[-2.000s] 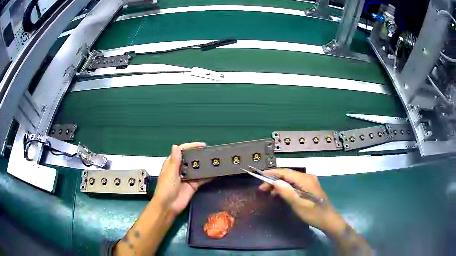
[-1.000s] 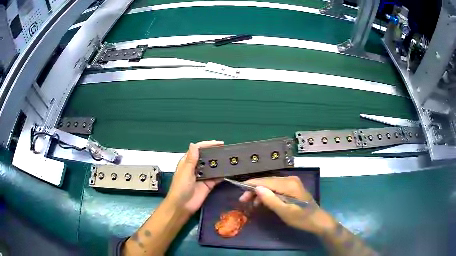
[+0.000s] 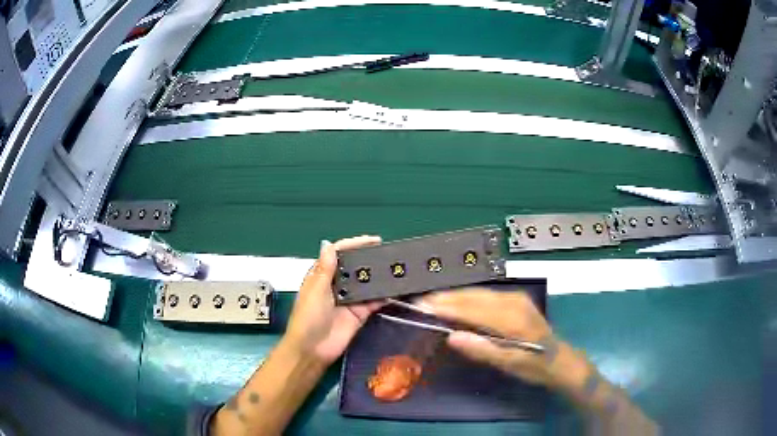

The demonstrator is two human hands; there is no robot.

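Note:
My left hand (image 3: 319,311) holds a grey-brown fixture block (image 3: 417,266) by its left end, above the far edge of the black tray. The block has four round seats with brass-yellow rings. My right hand (image 3: 503,336), partly blurred, holds silver tweezers (image 3: 426,321) just below the block. The tweezer prongs look apart and point left, near the block's lower edge. The black tray (image 3: 477,400) holds an orange-red lump (image 3: 394,377) at its lower left, with reddish specks beside it. Whether the tweezers hold a part is too small to tell.
A lighter block (image 3: 213,303) lies left of my hand. Several blocks (image 3: 562,232) lie end to end at right, beside pointed guide strips (image 3: 664,196). Another block (image 3: 141,215) is at left, near a cabled bracket (image 3: 175,258). White rails (image 3: 528,128) and a black bar (image 3: 397,62) lie farther back.
The tweezers have moved from the block's face to below its lower edge, and their prongs are now spread. The block stays in my left hand. The left conveyor block has shifted right slightly.

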